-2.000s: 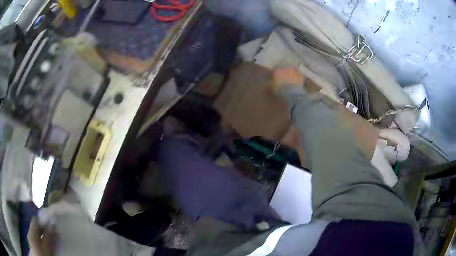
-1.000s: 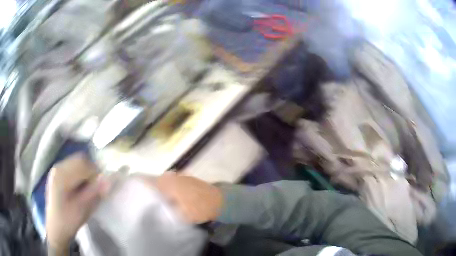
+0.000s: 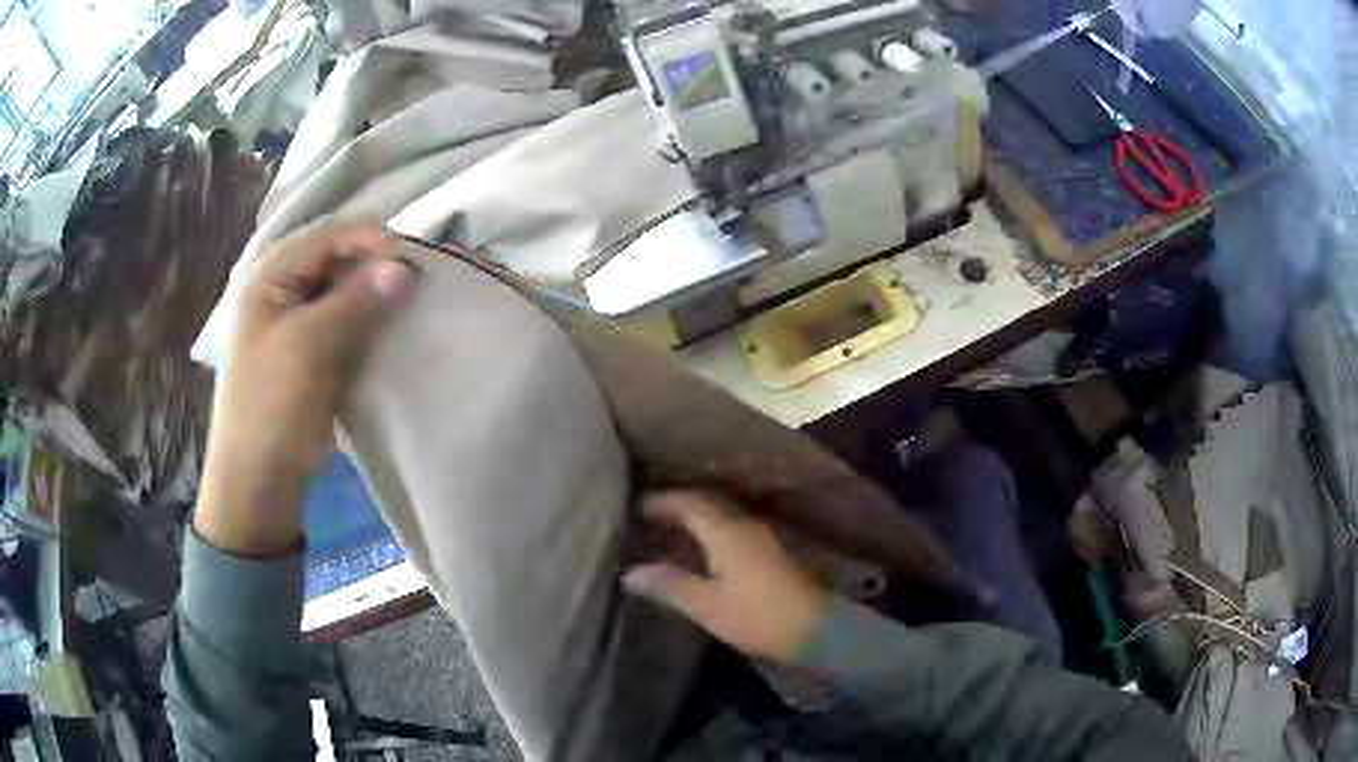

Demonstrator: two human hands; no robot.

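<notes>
A large beige-grey fabric panel (image 3: pixel 492 402) hangs from the table's front edge towards my lap, with a brown, shaded part (image 3: pixel 745 432) on its right. My left hand (image 3: pixel 320 320) pinches its upper left edge between thumb and fingers. My right hand (image 3: pixel 730 573) is lower, with thumb and fingers curled at the panel's right edge; the exact grip is partly in shadow. The cream overlock machine (image 3: pixel 849 149) stands behind, its shiny cloth plate (image 3: pixel 678 261) just beyond the panel's upper edge. More pale cloth (image 3: pixel 507 164) lies left of the machine.
A yellow-framed opening (image 3: pixel 834 331) is in the tabletop (image 3: pixel 953 320). Red scissors (image 3: pixel 1154 167) lie on a blue cloth-covered board (image 3: pixel 1072 149) at upper right. Tied cloth bundles (image 3: pixel 1251 506) stand at right. Dark and brown cloth (image 3: pixel 134 298) is heaped at far left.
The view has swung left towards the machine. The blurred pale cloth at my hands is now spread out, my left hand raised at its upper edge and my right hand at its right edge.
</notes>
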